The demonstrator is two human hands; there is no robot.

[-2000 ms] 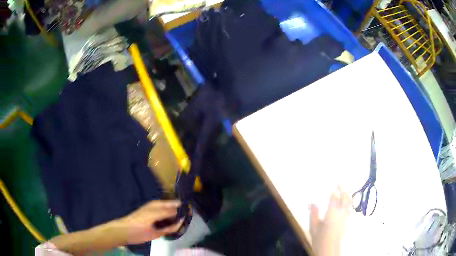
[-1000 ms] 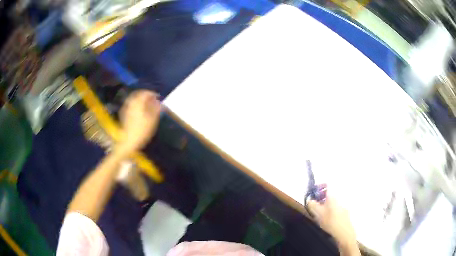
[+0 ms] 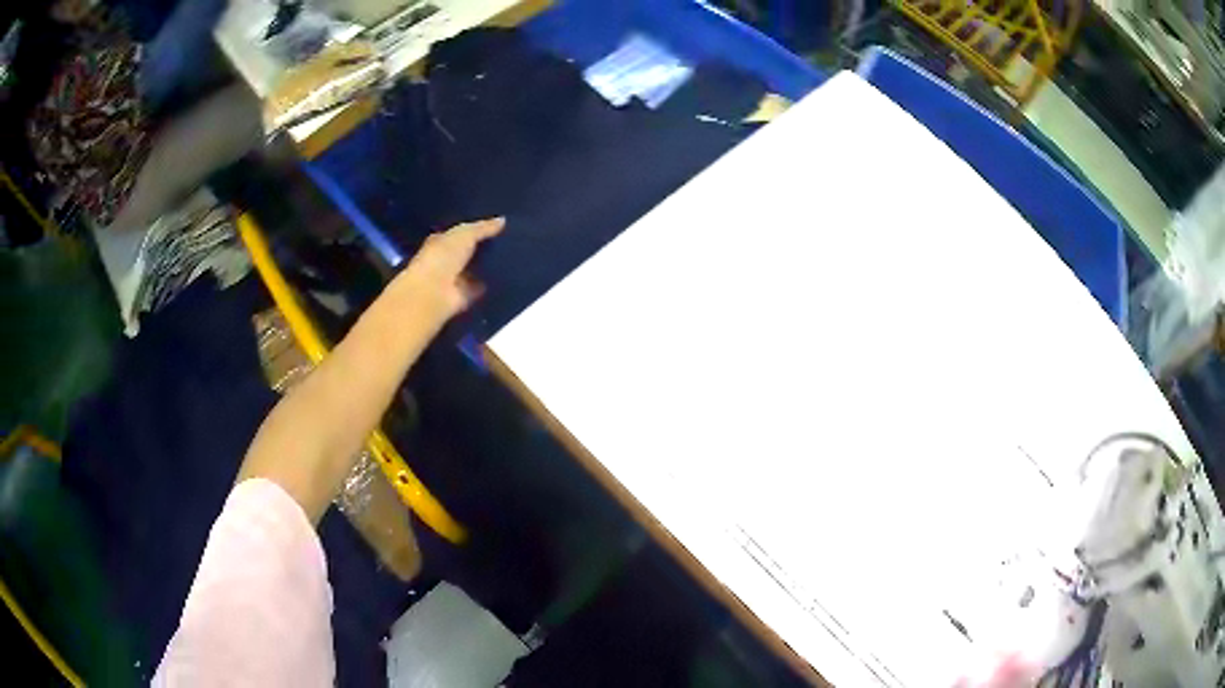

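Observation:
My left hand (image 3: 446, 269) is stretched forward at the near edge of the navy cut pieces (image 3: 578, 161) lying in the blue bin (image 3: 352, 208). Its index finger points out over the cloth, the thumb is apart, and no cloth shows gripped in it. A washed-out pinkish patch at the bottom right, beside the sewing machine (image 3: 1128, 518), may be my right hand (image 3: 1010, 661); glare hides its fingers and anything in them.
The white table (image 3: 806, 309) has a brown edge (image 3: 591, 457) and fine marks near its front. At left, a yellow rail (image 3: 285, 289) crosses brown taped cardboard (image 3: 376, 518) beside more navy cloth (image 3: 161, 430). Another blue bin wall (image 3: 1034, 175) runs behind the table.
My left hand has reached forward from the table corner over the binned cloth. My right hand and the shears, clear on the table before, no longer show clearly. The view has also shifted.

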